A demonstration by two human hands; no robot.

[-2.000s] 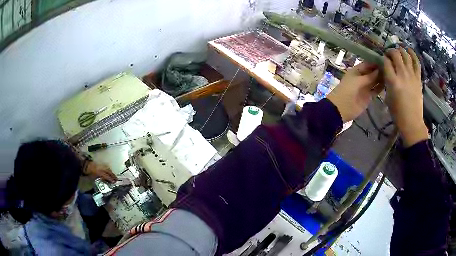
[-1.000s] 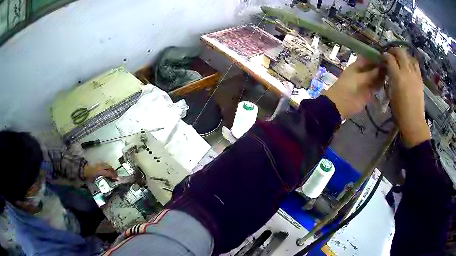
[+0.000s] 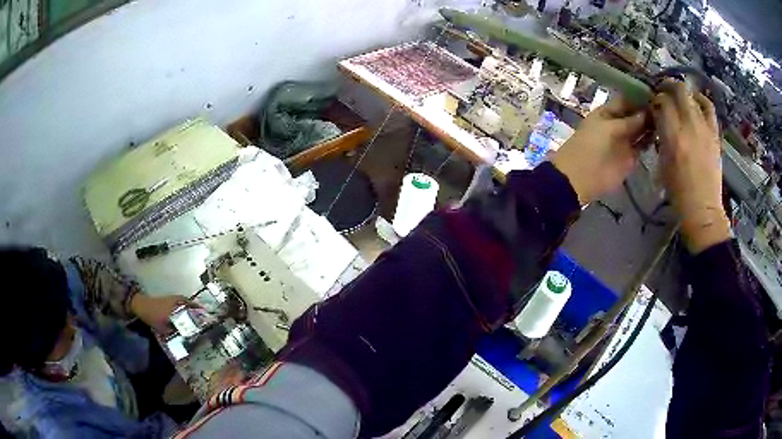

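The greenish overhead bar [image 3: 549, 58] of the thread stand runs from the upper middle to my hands. My left hand [image 3: 605, 147] and my right hand [image 3: 688, 154] are raised together at the bar's near end, at the top of the tan pole [image 3: 600, 330]. Their fingertips meet there. What lies between the fingers is hidden or too small to tell. A black cable [image 3: 610, 370] hangs beside the pole. White thread cones with green tops [image 3: 545, 304] stand below my arm, and another cone [image 3: 416, 204] stands farther left.
A co-worker [image 3: 39, 317] sits at the lower left by a cream sewing machine [image 3: 273, 296]. White cloth [image 3: 266, 201], a screwdriver [image 3: 154, 250] and dark scissors [image 3: 133, 202] lie nearby. Another machine table [image 3: 412, 69] stands behind, with a bottle [image 3: 538, 137].
My hands stay at the bar's end with only small finger shifts. The view has shifted slightly. The co-worker's head has moved left and lower, and a second hand now shows near the machine.
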